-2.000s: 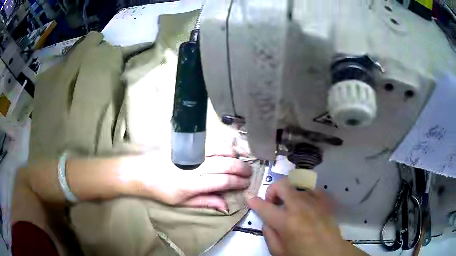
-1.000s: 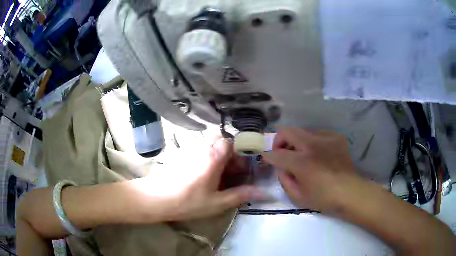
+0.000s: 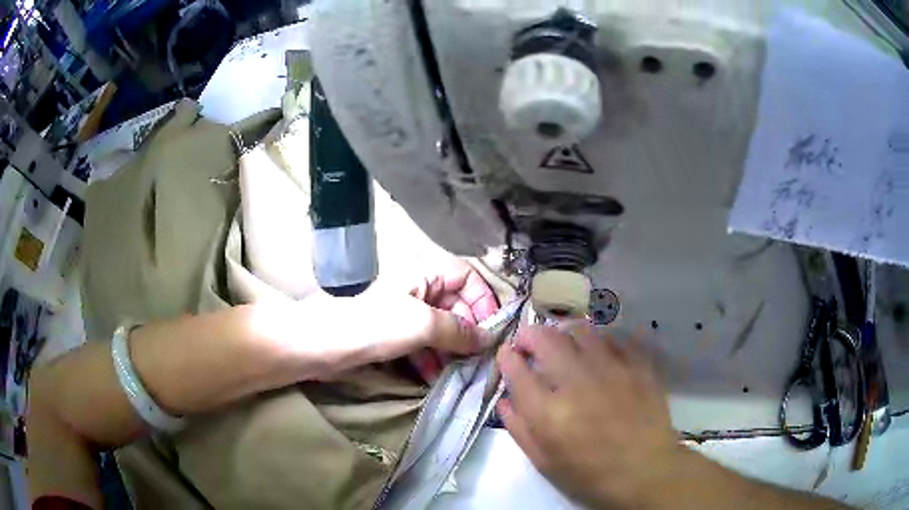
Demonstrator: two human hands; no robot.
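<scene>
My left hand (image 3: 449, 317) pinches the upper end of a folded edge between thumb and fingers, just left of the needle area. The khaki cloth (image 3: 269, 428) lies heaped under my left forearm and to its left. A pale lining strip with dark stripes (image 3: 447, 423) runs from my fingers down toward the lower edge. My right hand (image 3: 573, 393) has its fingertips on the right side of this strip, below the cream knob (image 3: 561, 291). The needle and presser foot are hidden behind the knob and fingers.
The white machine head (image 3: 658, 139) fills the upper middle. The dark green lamp (image 3: 342, 189) hangs over the cloth with bright glare. A paper note (image 3: 827, 149) is stuck at the upper right. Scissors (image 3: 825, 383) and an orange-brown handle (image 3: 864, 440) lie at the right.
The view has shifted. The pale striped strip now shows along the edge below my hands. My left hand now pinches the fold, and my right hand has come down beside it.
</scene>
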